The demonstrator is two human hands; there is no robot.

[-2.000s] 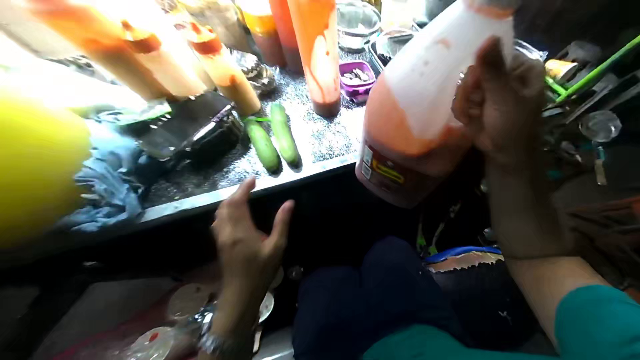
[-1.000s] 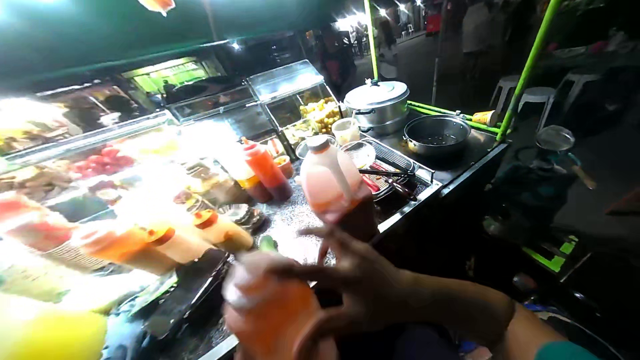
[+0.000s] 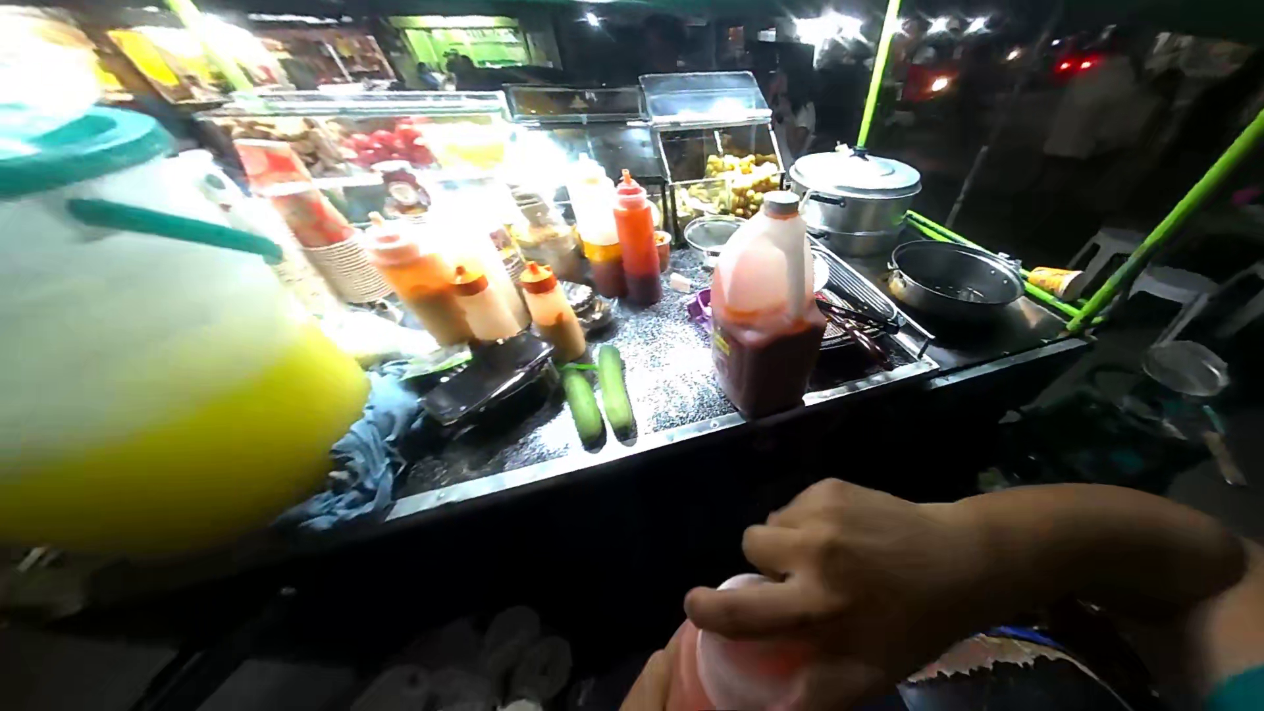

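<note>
My right hand [image 3: 839, 583] is closed over the top of a translucent plastic bottle [image 3: 746, 652] with reddish content, low in the view. Only the fingers of my left hand [image 3: 652, 681] show, against the bottle's left side at the bottom edge. Beyond them, a large plastic jug [image 3: 765, 316] of dark red sauce, capped, stands at the counter's front edge. Two green cucumbers [image 3: 598, 395] lie left of the jug. Squeeze bottles of sauce [image 3: 553, 311] stand behind the cucumbers.
A big container of yellow liquid [image 3: 148, 395] fills the left side. A blue cloth [image 3: 370, 444] and black plastic trays [image 3: 489, 380] lie on the counter. To the right are a wire rack [image 3: 859, 286], a lidded steel pot [image 3: 854, 188], a black pan [image 3: 956, 276] and a slanting green pole [image 3: 1175, 222].
The sauce jug, gripped by my right hand two seconds ago, now stands on the counter. Both hands are now at another bottle below the counter edge. The view has swung upward.
</note>
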